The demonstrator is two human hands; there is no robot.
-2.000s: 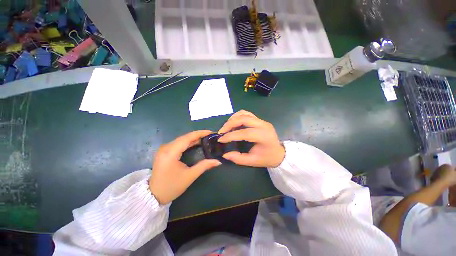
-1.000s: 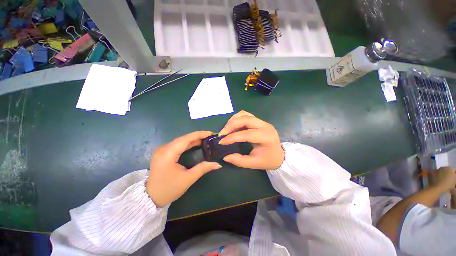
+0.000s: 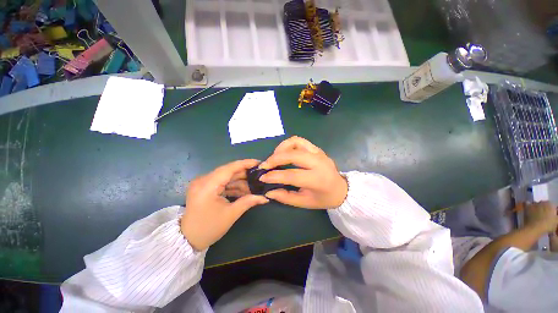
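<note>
A small black watch piece (image 3: 257,181) is held above the green bench, mostly covered by fingers, so its parts cannot be told apart. My left hand (image 3: 215,198) grips its left side between thumb and fingers. My right hand (image 3: 306,174) grips its right side, with fingers over its top face. A folded white wipe (image 3: 257,116) lies just behind the hands. A small stack of black display modules (image 3: 325,98) with orange-gold tails lies on the bench below the tray.
Wipe stack (image 3: 128,107) and tweezers (image 3: 191,101) lie at left. Behind are a white tray (image 3: 238,36) with black modules (image 3: 300,33), binder clips (image 3: 37,49) and a bottle (image 3: 428,78). At right are a crumpled wipe (image 3: 475,98), clear trays (image 3: 529,131) and a neighbour's arm (image 3: 495,257).
The right fingers have shifted left over the black piece and cover more of it. The left fingers have curled in behind it. The view has shifted slightly.
</note>
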